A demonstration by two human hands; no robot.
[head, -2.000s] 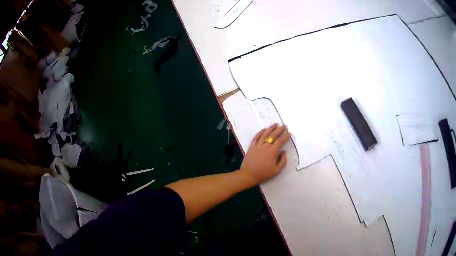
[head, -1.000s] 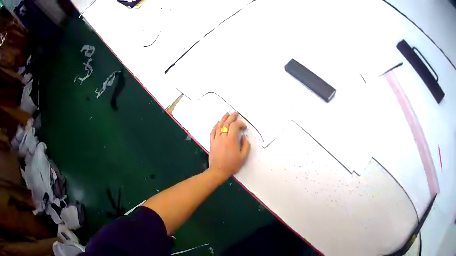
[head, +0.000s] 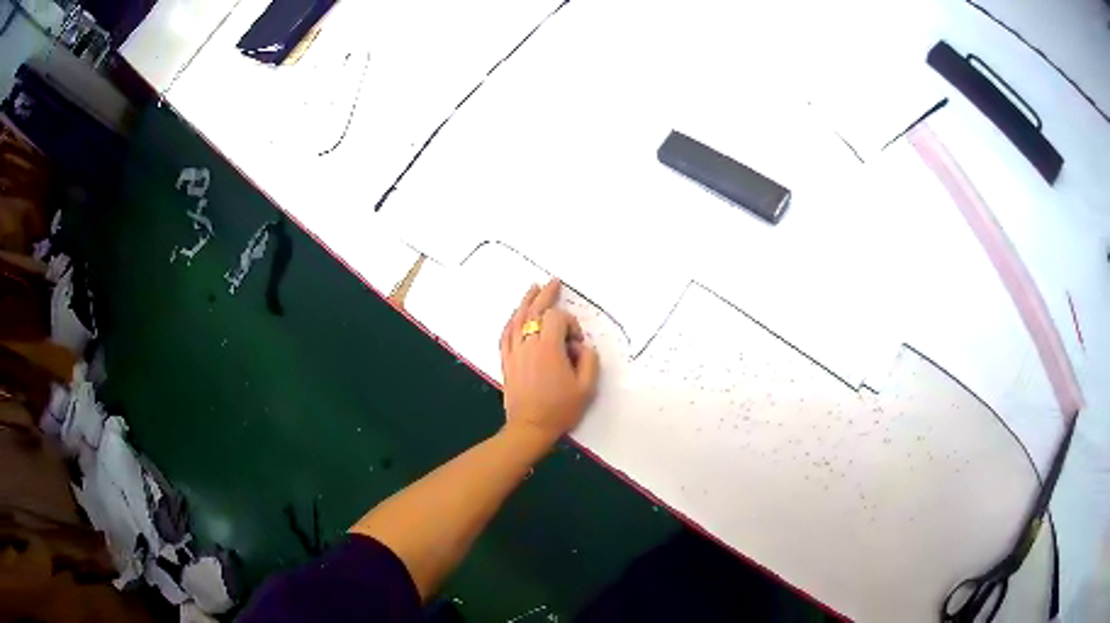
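Observation:
My left hand (head: 548,365), with a yellow ring, lies palm down on the near table edge. Its fingertips touch the curved edge of the large white paper pattern (head: 548,170); no held object shows. My right hand is not in view. Long dark shears (head: 1044,499) lie at the lower right, blades pointing up towards the ruler, loops near the bottom rim, no hand on them. A plain dark bar weight (head: 724,178) rests on the paper. A handled black weight (head: 996,112) lies at the upper right. A long pinkish ruler (head: 1001,262) lies on the paper.
The white table (head: 706,456) has a red edge above a green floor (head: 365,414). White and brown scraps (head: 122,475) are heaped at the left. A folded dark piece (head: 286,27) lies at the table's far left. A thin red line (head: 1075,319) shows beside the ruler.
The view has swung right and down, bringing the whole shears into view. My left hand stays on the near edge beside the curved cut-out; its fingers look more bent.

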